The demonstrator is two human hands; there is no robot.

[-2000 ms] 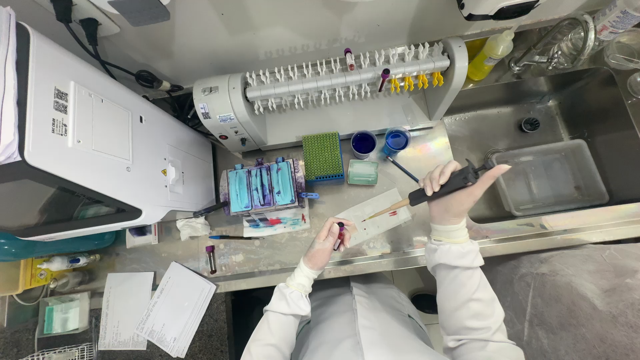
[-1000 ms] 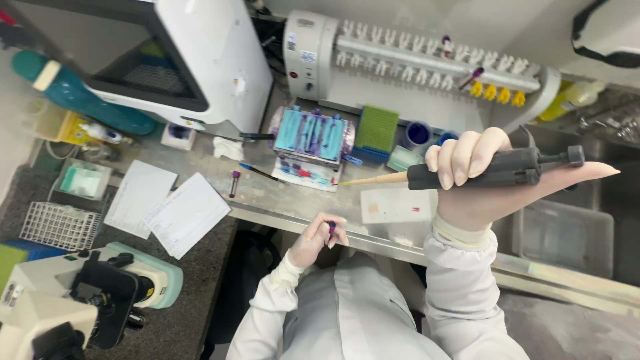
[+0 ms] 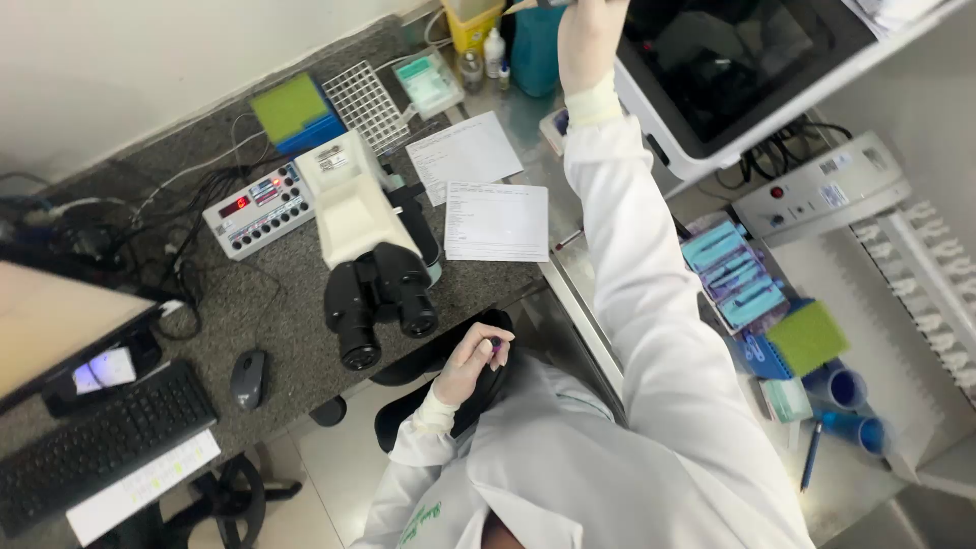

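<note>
My gloved left hand (image 3: 473, 362) is closed around a purple-capped blood tube (image 3: 496, 343) near my lap, below the counter's edge. Gloved too, my right hand (image 3: 591, 38) is stretched far out at the top edge, partly cut off by the frame. It grips a dark pipette (image 3: 555, 3), whose pale yellow tip (image 3: 521, 7) points left beside a yellow container (image 3: 474, 30). Another capped tube (image 3: 569, 239) lies on the metal bench beside my right sleeve. Two printed sheets (image 3: 497, 223) overlap on the counter.
A microscope (image 3: 366, 206), a cell counter (image 3: 259, 210), a wire rack (image 3: 366, 103) and a green-and-blue rack (image 3: 293, 110) stand left of the sheets. Small bottles (image 3: 494, 53) are near the yellow container. Right of my sleeve are an analyzer (image 3: 717, 69), a staining tray (image 3: 732, 271) and a tube mixer (image 3: 823, 187).
My right hand has carried the pipette from over the bench by the sink to beside the yellow container. My left hand still holds the tube. The view has swung strongly left.
</note>
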